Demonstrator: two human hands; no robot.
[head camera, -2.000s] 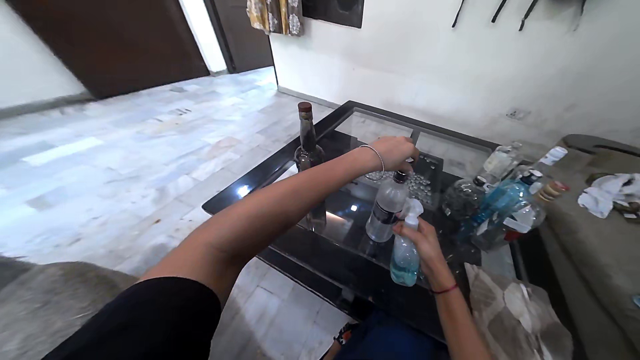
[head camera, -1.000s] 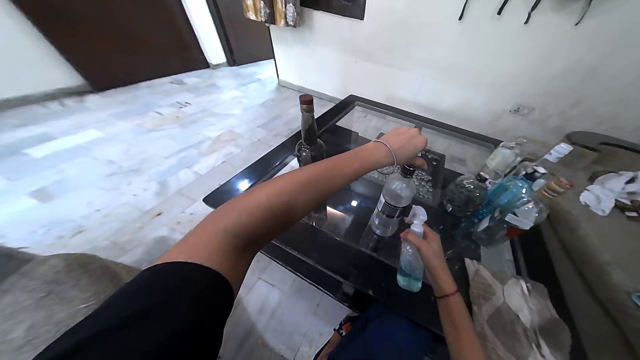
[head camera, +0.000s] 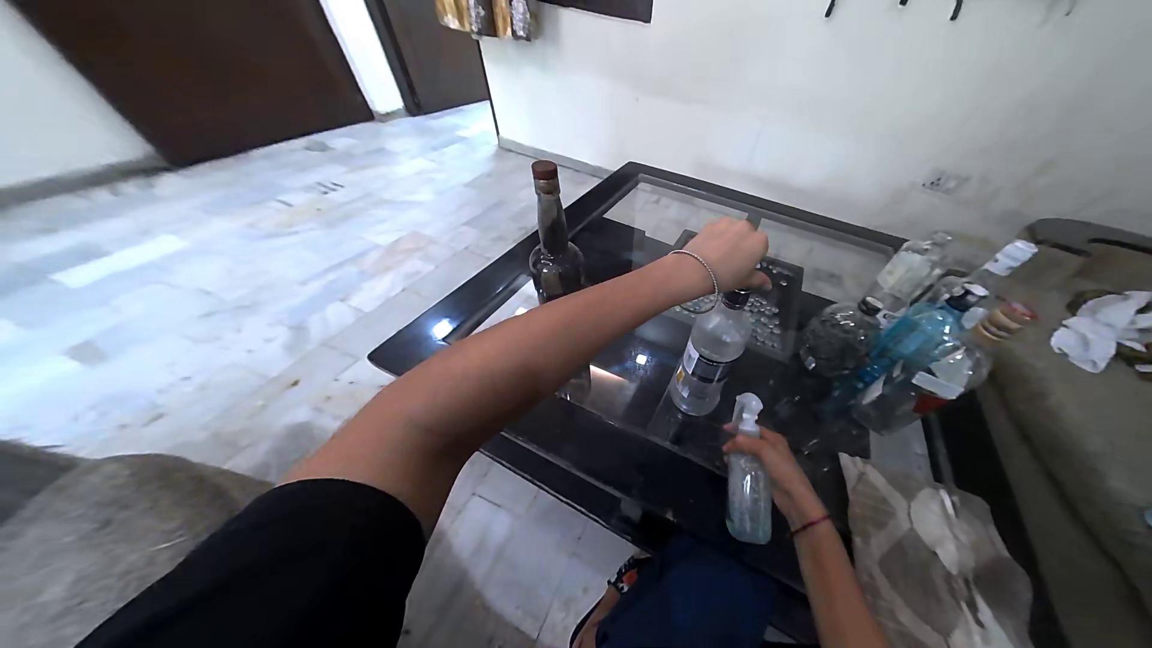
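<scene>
My left hand (head camera: 731, 256) reaches across the glass-topped table with its fingers curled, just above the dark neck of a clear glass bottle (head camera: 706, 364). Whether it grips the bottle's top is hidden. My right hand (head camera: 765, 450) holds a clear plastic spray bottle (head camera: 749, 499) around its upper part, nozzle up, with some liquid inside. This spray bottle is in front of the labelled clear bottle and apart from it. A dark bottle with a brown cap (head camera: 556, 261) stands farther left, partly behind my left forearm.
Several bottles, including a blue one (head camera: 918, 337), crowd the table's right side. Behind my left hand lies a dark tray (head camera: 787, 301) with small clear pieces. A patterned plastic bag (head camera: 900, 540) lies at the near right. White crumpled cloth (head camera: 1093, 333) rests on the sofa (head camera: 1053, 432).
My right hand and the spray bottle are slightly lower and farther from the clear bottle than two seconds ago. My left hand has stayed above the clear bottle.
</scene>
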